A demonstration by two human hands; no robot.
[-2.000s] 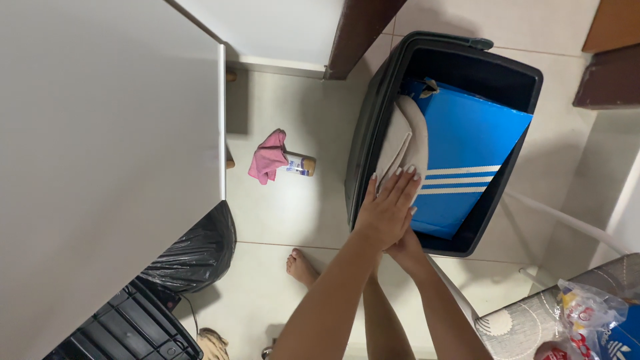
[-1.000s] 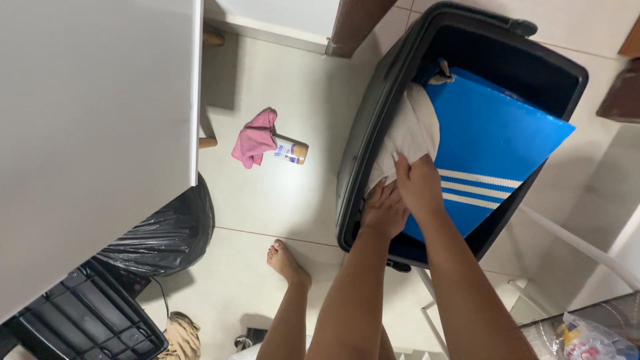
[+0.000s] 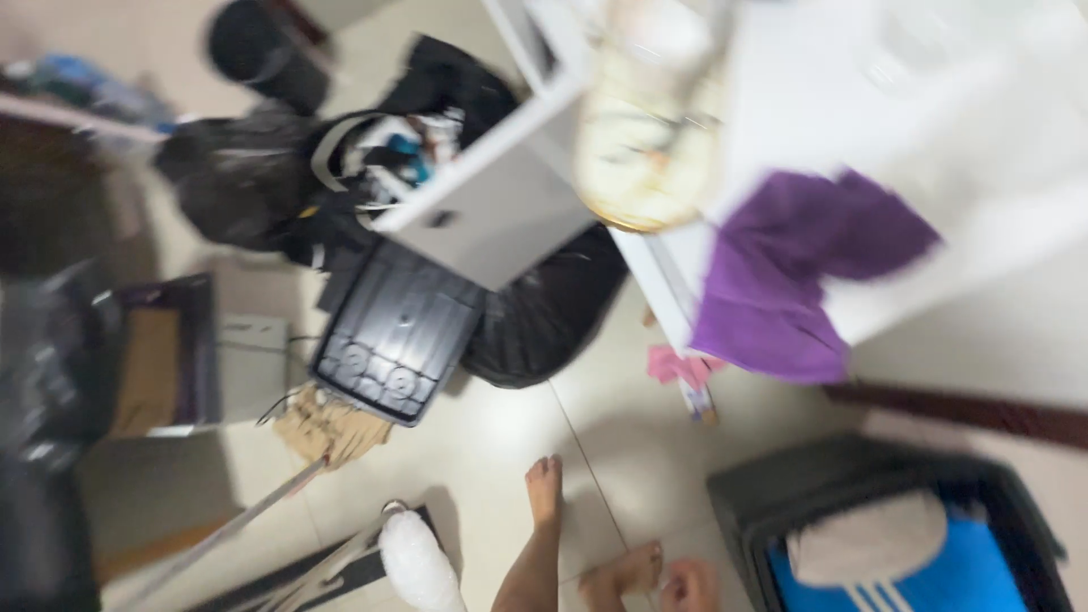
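Observation:
At the bottom centre are blurred bare skin shapes; one at the frame's edge may be my right hand, and whether the one beside it is my left hand or a foot cannot be told. No object shows in either. To their right stands a dark plastic storage box. Inside it a beige, rounded cloth item lies against a blue box with white stripes. A pink cloth touches a small bottle on the floor. A purple cloth hangs over the white table's edge.
The white table spans the upper right, holding a clear oval container. Left of my bare foot are a black plastic lid, a black bag, a tan cloth, a pole and a white wrapped bundle.
The view has swung far to the left. My hands, earlier on the beige item in the storage box, are off it now.

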